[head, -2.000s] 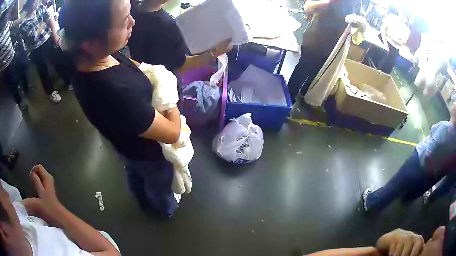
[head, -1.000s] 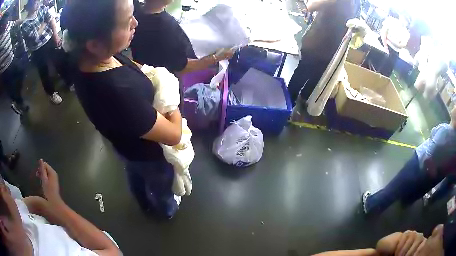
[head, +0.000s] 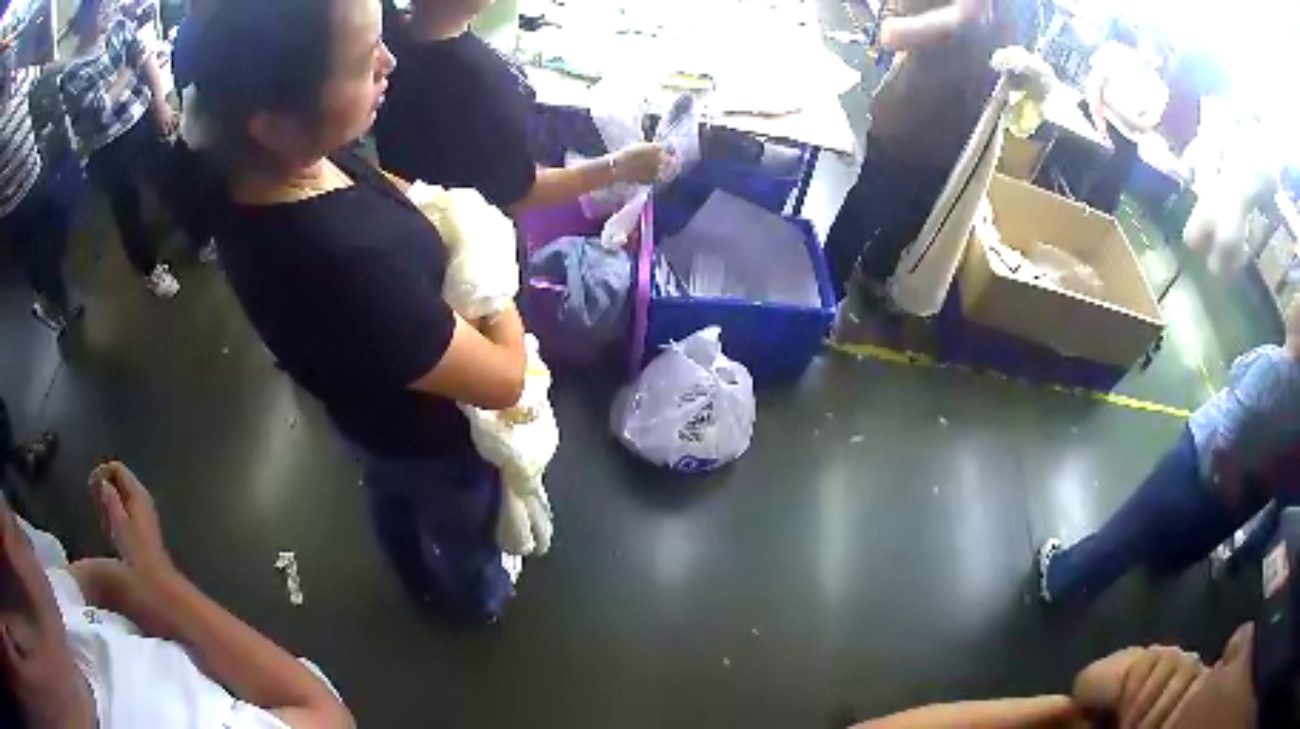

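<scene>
Neither of my hands can be made out. A person in black close in front hugs a bundle of cream cloth (head: 478,257), its ends hanging down. A knotted white plastic bag (head: 687,403) stands on the floor before the blue bin (head: 741,336), which holds flat pale sheets. The purple bin (head: 640,292), left of it, holds grey-blue cloth. Above the bins, another person's hand holds a small pale piece (head: 682,131). A long cream garment (head: 955,207) hangs beside the open cardboard box (head: 1062,311).
A white-topped table (head: 763,79) with papers is at the back. A person in white is at the lower left. Clasped hands at the lower right seem to be another person's. A person in light blue stands at the right. Yellow tape (head: 998,382) crosses the dark green floor.
The large pale sheet held up over the bins has been lowered out of clear sight. That person's hand now holds a smaller pale piece. The long cream garment has shifted slightly.
</scene>
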